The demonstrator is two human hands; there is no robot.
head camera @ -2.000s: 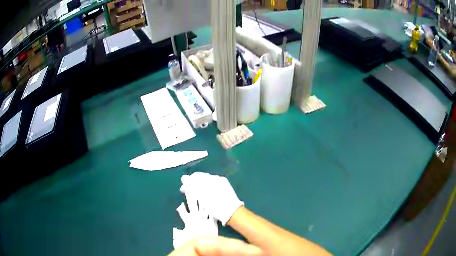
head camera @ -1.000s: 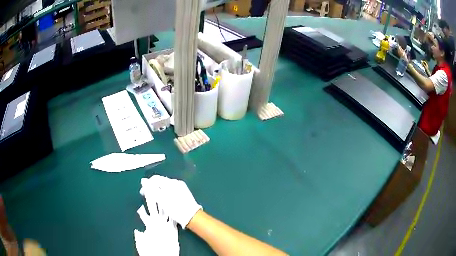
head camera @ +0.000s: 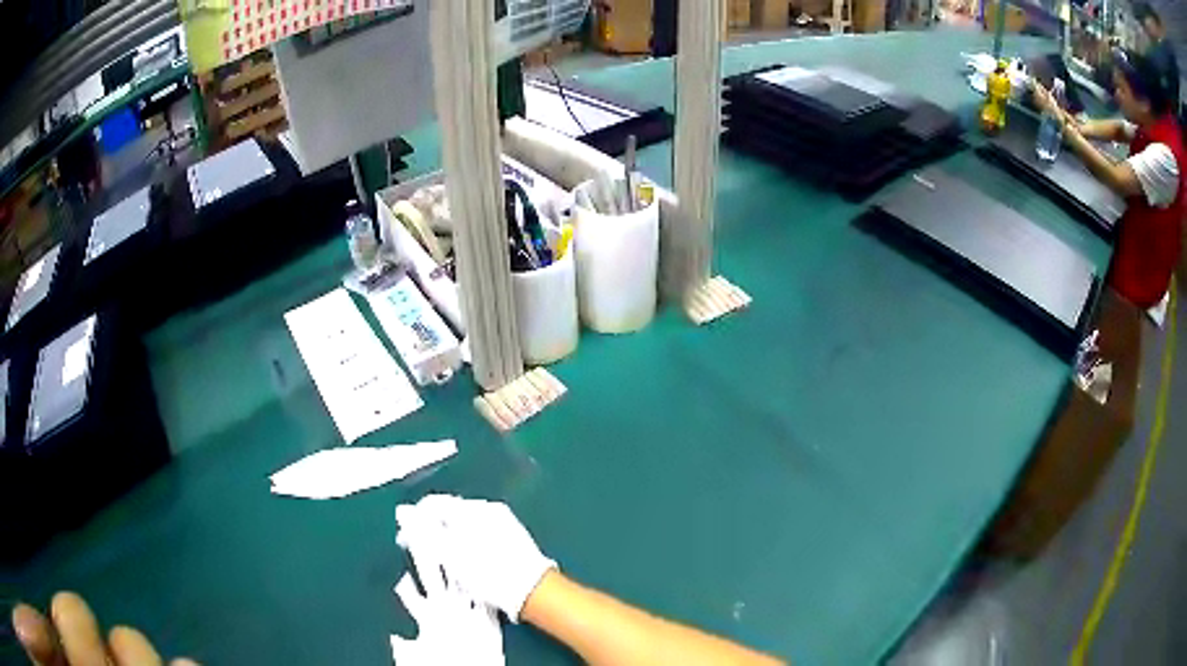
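My right hand (head camera: 482, 553) wears a white glove. Its fingers are bent over a second, empty white glove (head camera: 449, 631), whose loose fingers show below them; overexposure blurs the line between the two. My left hand (head camera: 85, 640) is bare at the lower left corner, cut off by the bottom edge. Its fingers are slightly apart and hold nothing. A white pointed strip (head camera: 362, 470) lies flat on the green mat (head camera: 781, 520), just beyond my right hand.
Beyond lie a white card (head camera: 352, 364), a printed white box (head camera: 414, 328), a parts bin (head camera: 423, 267) and pen cups (head camera: 616, 267) by pale posts (head camera: 479, 195). Dark panels (head camera: 996, 254) lie right, laptops on black foam (head camera: 65, 377) left. A red-vested person (head camera: 1152, 195) is far right.
My left hand has moved away from the white glove to the lower left corner, bare. My right hand stays on the glove. The view has turned right, bringing in the red-vested person.
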